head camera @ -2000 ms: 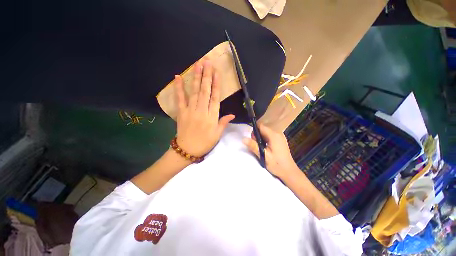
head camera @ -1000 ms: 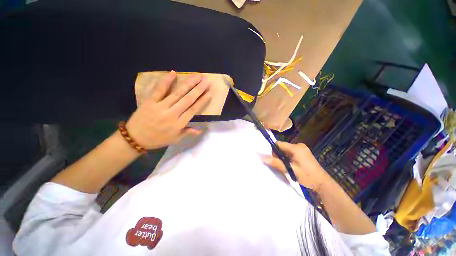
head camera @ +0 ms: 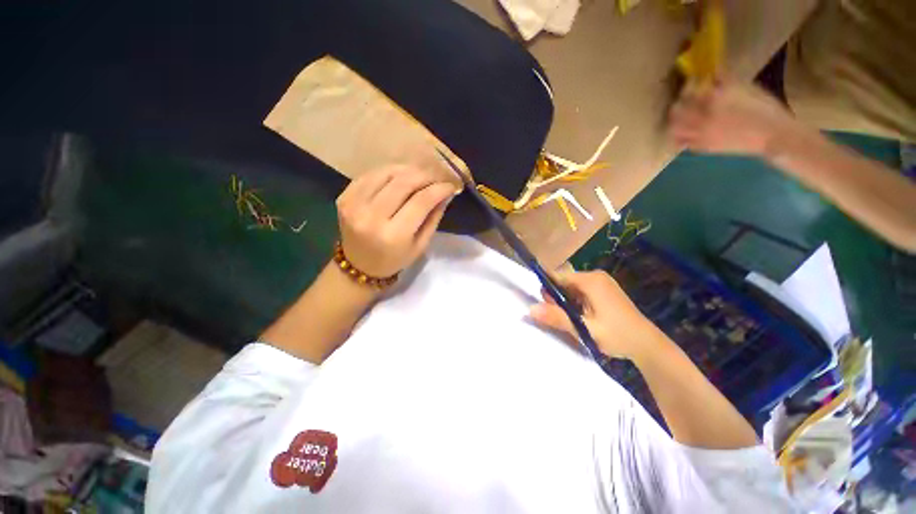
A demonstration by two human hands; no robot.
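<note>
A cream sewn piece (head camera: 352,115) lies slantwise over the black padded board (head camera: 472,70), its pointed end at the upper left. My left hand (head camera: 395,211), with a bead bracelet, grips the piece's lower right corner between thumb and fingers. My right hand (head camera: 593,313) holds long dark scissors (head camera: 514,241). Their blade tips are at the piece's right end, near my left fingertips. Yellow and white trimmings (head camera: 564,191) lie at the board's rounded end.
Another person's hand (head camera: 728,118) holds something yellow over the brown-covered table (head camera: 593,85) at the upper right. Cream pieces (head camera: 542,14) lie at the top. A blue plastic basket (head camera: 793,336) and fabric scraps (head camera: 819,432) are at the right.
The cream piece has been turned so its other end faces the scissors. My left hand has gone from lying flat on it to pinching its corner. Another person's arm has come in at upper right.
</note>
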